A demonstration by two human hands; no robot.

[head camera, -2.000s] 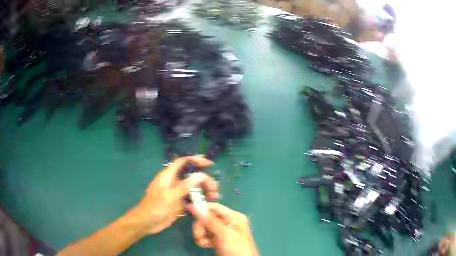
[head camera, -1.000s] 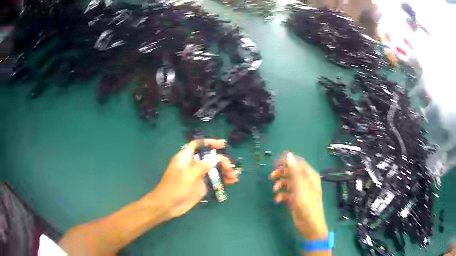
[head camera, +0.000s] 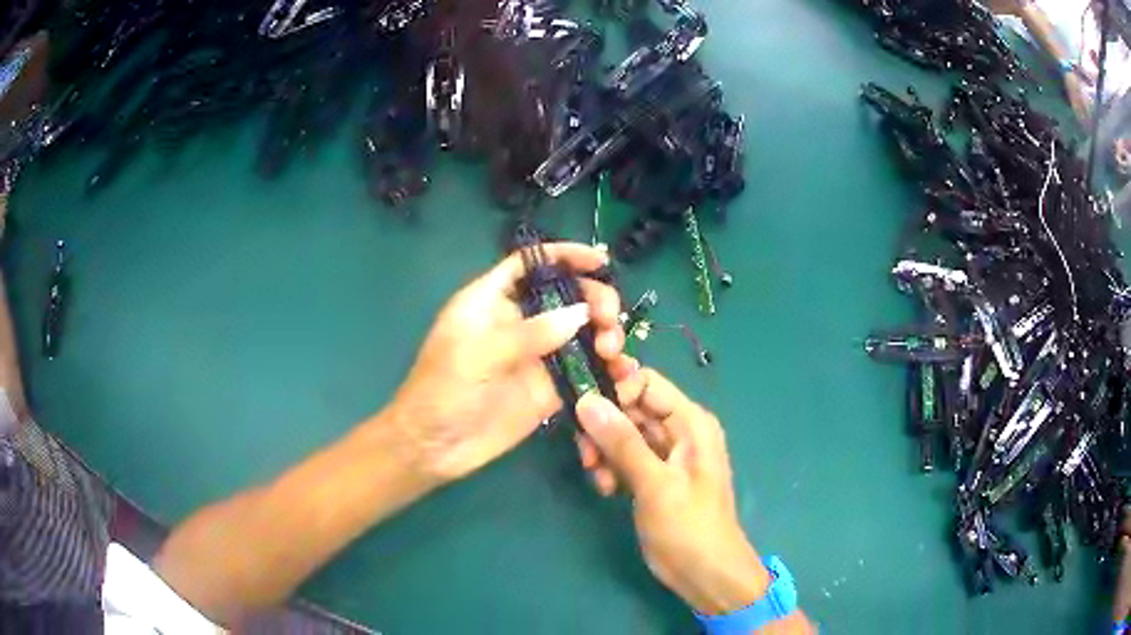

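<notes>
A black housing (head camera: 545, 292) with a green circuit board (head camera: 578, 367) showing in its opening is held near the middle of the bench. My left hand (head camera: 502, 347) grips its upper part, with the prong-like end pointing up past the fingers. My right hand (head camera: 657, 465), with a blue wristband, holds its lower end, the thumb pressed on it near the board. The fingers hide part of the housing. Thin green boards (head camera: 700, 261) and a small part with a reddish wire (head camera: 703, 355) lie just beyond the hands.
A large heap of black housings (head camera: 595, 124) spreads along the far side. Another heap (head camera: 1054, 248) with a pale wire, some pieces showing green, lies on the right. A single black piece (head camera: 55, 300) lies at the left on the green bench top (head camera: 248, 372).
My right hand was apart from my left hand one second ago and now holds the housing's lower end. The view has shifted, so the heaps appear higher.
</notes>
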